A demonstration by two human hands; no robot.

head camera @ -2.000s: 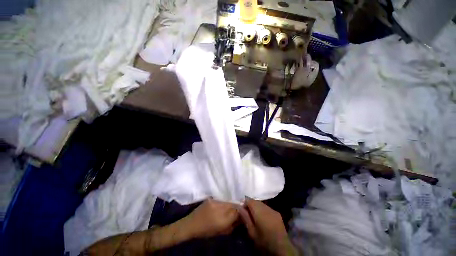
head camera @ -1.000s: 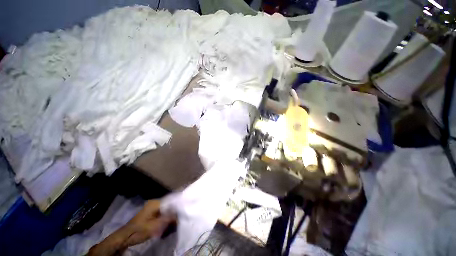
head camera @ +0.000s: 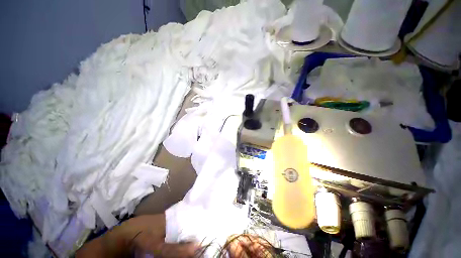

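A white fabric piece (head camera: 212, 201) lies from the cloth plate area down to the bottom edge, left of the overlock machine (head camera: 359, 146). Its upper part is beside the brightly lit needle area. My left hand (head camera: 169, 249) is low at the fabric's left side, blurred and partly cut off by the bottom edge. My right hand (head camera: 248, 247) shows only fingers at the bottom edge, at the fabric just below the needle area, with dark thin strands across them. The grip of both hands is unclear. A yellowish guard (head camera: 293, 181) stands at the machine's front.
A big pile of white cut pieces (head camera: 106, 121) fills the left and back. A blue tray (head camera: 438, 113) with white cloth and a green and yellow item is behind the machine. Thread cones (head camera: 376, 22) stand at the back right. Pale tension knobs (head camera: 362, 219) are at right front.
The view has moved from the lap up and closer to the machine. The fabric, first held in both hands over the lap, now lies beside the needle area. My right hand has come back into view.
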